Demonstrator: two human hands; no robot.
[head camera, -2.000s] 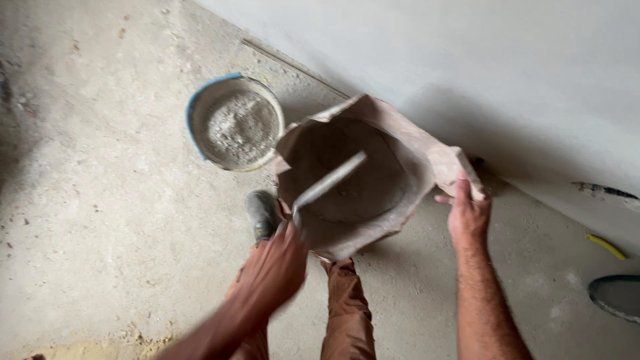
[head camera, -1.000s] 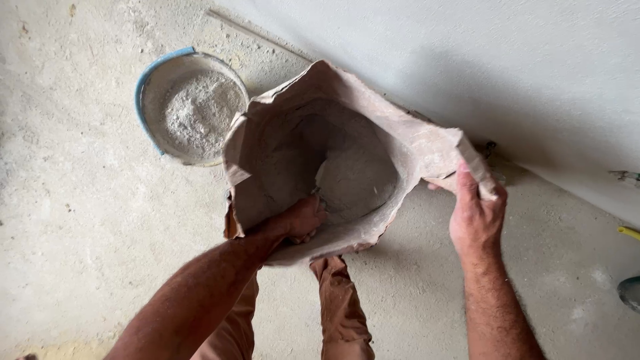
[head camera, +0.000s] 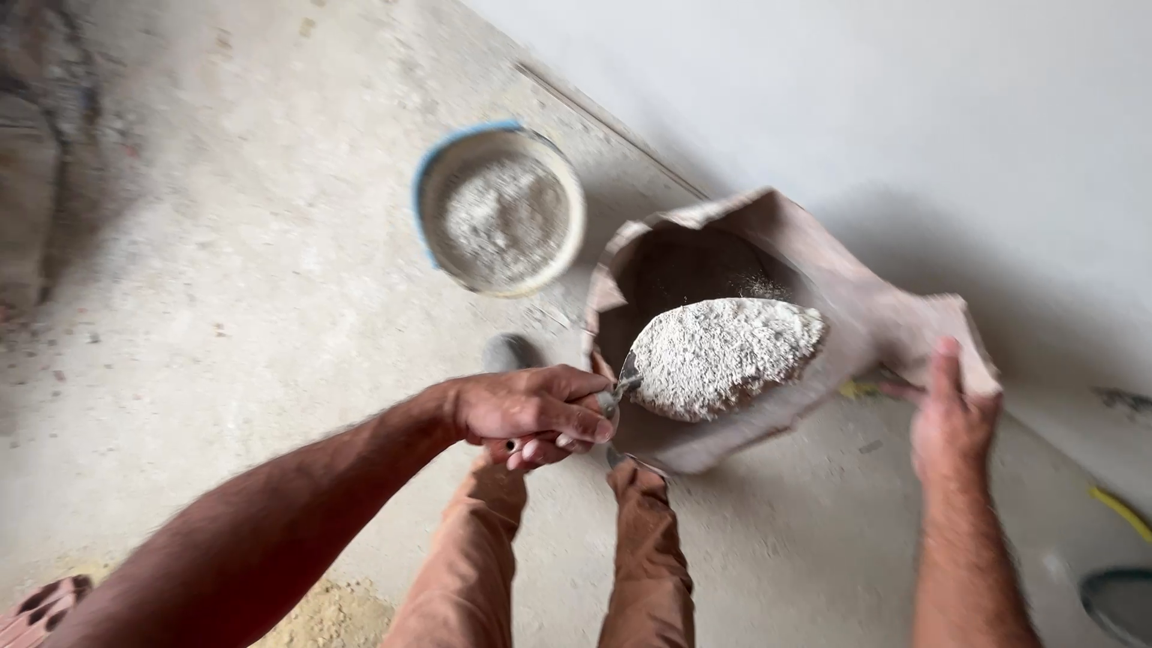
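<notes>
My left hand (head camera: 540, 414) is closed around the handle of a trowel, whose blade is hidden under a heap of pale powder (head camera: 724, 355). The heaped trowel is over the mouth of an open paper sack (head camera: 846, 306). My right hand (head camera: 956, 418) grips the folded edge of that sack at its right side, thumb on top. Inside, the sack is dark and its bottom is mostly hidden. Up and left of the sack, a round bucket (head camera: 576, 211) with a blue outer edge stands on the floor, holding pale powder (head camera: 504, 216).
A pale wall (head camera: 900, 108) rises at the upper right, with a thin strip (head camera: 612, 126) along its foot. My legs (head camera: 648, 558) are below the sack. Sandy material (head camera: 333, 616) lies at the bottom left. A yellow curved object (head camera: 1120, 513) and a dark-rimmed round object (head camera: 1120, 598) are at the right.
One second ago my left hand was down inside the sack; now it is at the sack's left rim with a heaped trowel. My right hand still holds the sack's edge.
</notes>
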